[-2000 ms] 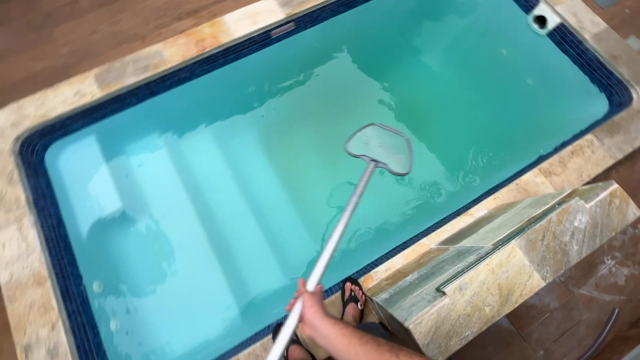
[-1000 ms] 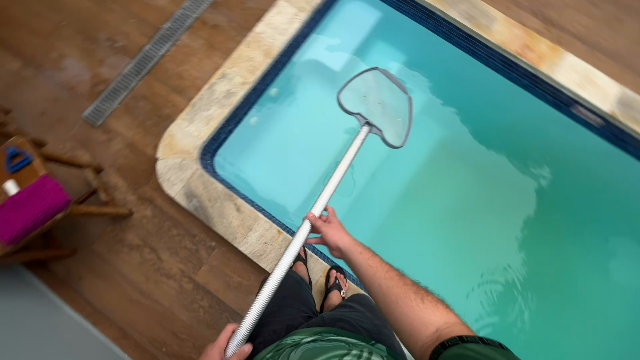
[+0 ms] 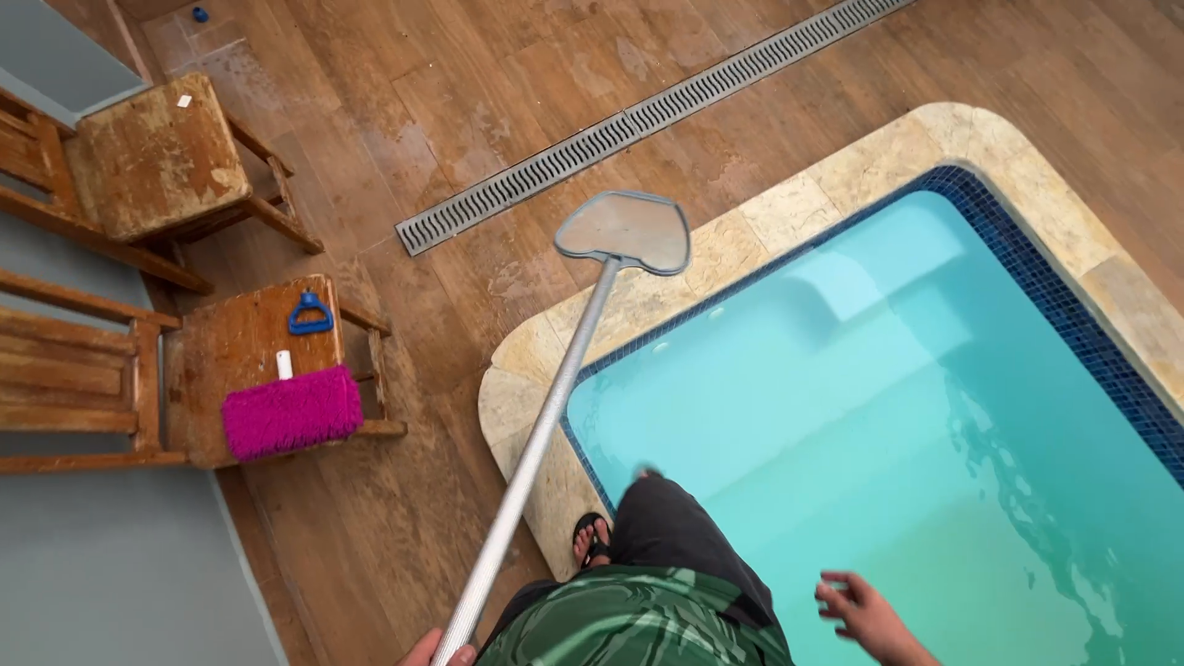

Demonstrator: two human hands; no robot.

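My left hand (image 3: 438, 649) grips the lower part of the metal pole (image 3: 527, 472) of a pool skimmer net, at the bottom edge of the view. The grey-framed skimmer head (image 3: 624, 231) is at the pole's far end, in the air over the floor and the stone edge. My right hand (image 3: 862, 612) is off the pole, with its fingers apart and nothing in them, above the pool water (image 3: 832, 462) at the lower right.
Stone coping (image 3: 795, 213) borders the pool under my sandalled foot. Two worn wooden chairs stand at left; one holds a magenta microfibre pad (image 3: 292, 413) and a blue handle (image 3: 310, 314). A grey drain grate (image 3: 592, 139) crosses the wood-look floor.
My right hand has let go of the pole. The net has swung from over the water to over the floor and coping. The view has turned strongly toward the chairs.
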